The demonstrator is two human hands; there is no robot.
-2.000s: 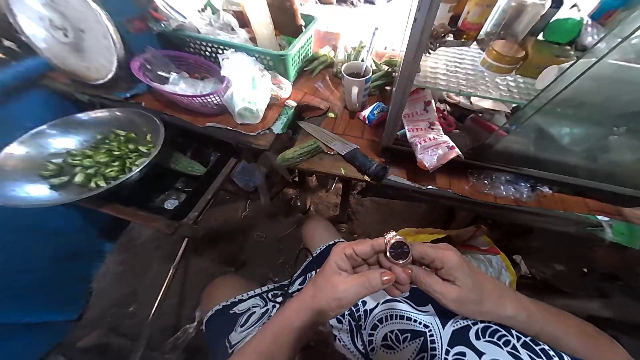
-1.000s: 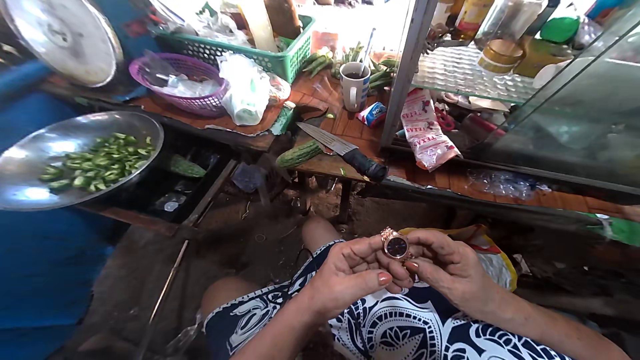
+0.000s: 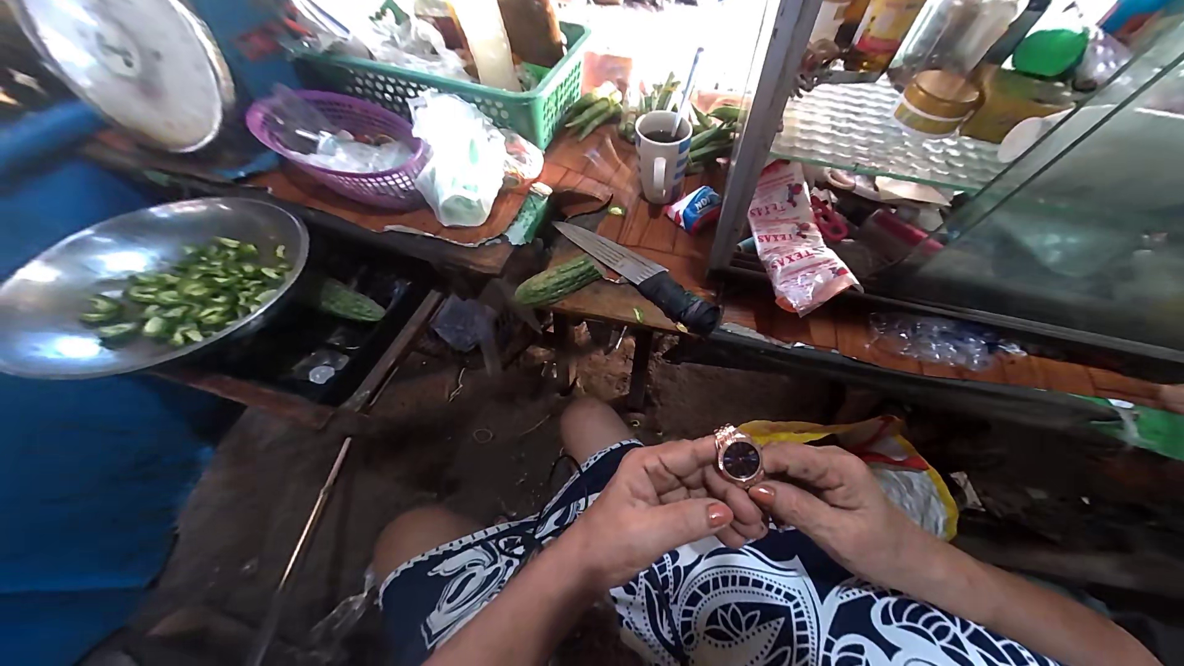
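A wristwatch with a dark face and a rose-gold coloured metal band is held above my lap. My left hand supports it from the left, with fingers curled under it. The thumb and fingers of my right hand pinch its right side. On the wooden table ahead lies a knife with a black wrapped handle, beside a green bitter gourd. Sliced green vegetable pieces fill part of a metal bowl at the left.
A purple basket, a green basket, a white mug and a plastic bag stand on the table. A glass cabinet with jars is at right. A thin stick leans low at left.
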